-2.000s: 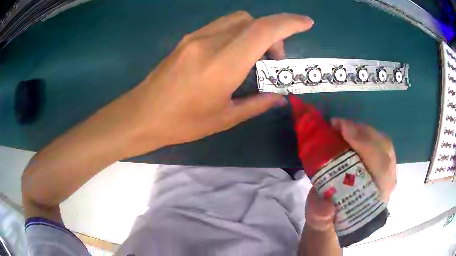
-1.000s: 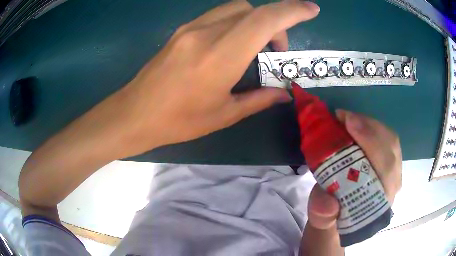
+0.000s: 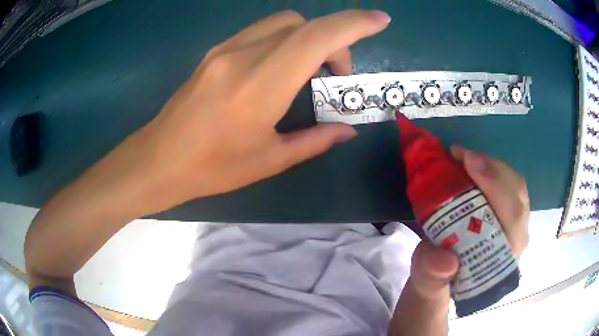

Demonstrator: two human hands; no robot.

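Note:
A silvery metal strip [image 3: 446, 113] lies on the dark green mat, with several round white discs in a row. My left hand [image 3: 230, 111] grips its left end, thumb at the lower edge and fingers at the upper edge. My right hand [image 3: 496, 197] holds a glue bottle [image 3: 469, 246] with a white label, dark base and red cone nozzle [image 3: 427, 157]. The nozzle tip is at the strip's lower edge, just below the second disc from the left. I cannot tell whether the tip touches, and no liquid is clearly visible.
A small dark lump [image 3: 26, 143] lies on the green mat [image 3: 98, 85] at the left. A white panel with rows of small dark parts [image 3: 586, 144] is at the right edge. A curved metal rail [image 3: 538, 20] borders the mat at upper right. My clothed lap is below.
The strip and my left hand have shifted left in view. The bottle's nozzle tip has moved from below the first disc to below the second. Both hands keep their holds.

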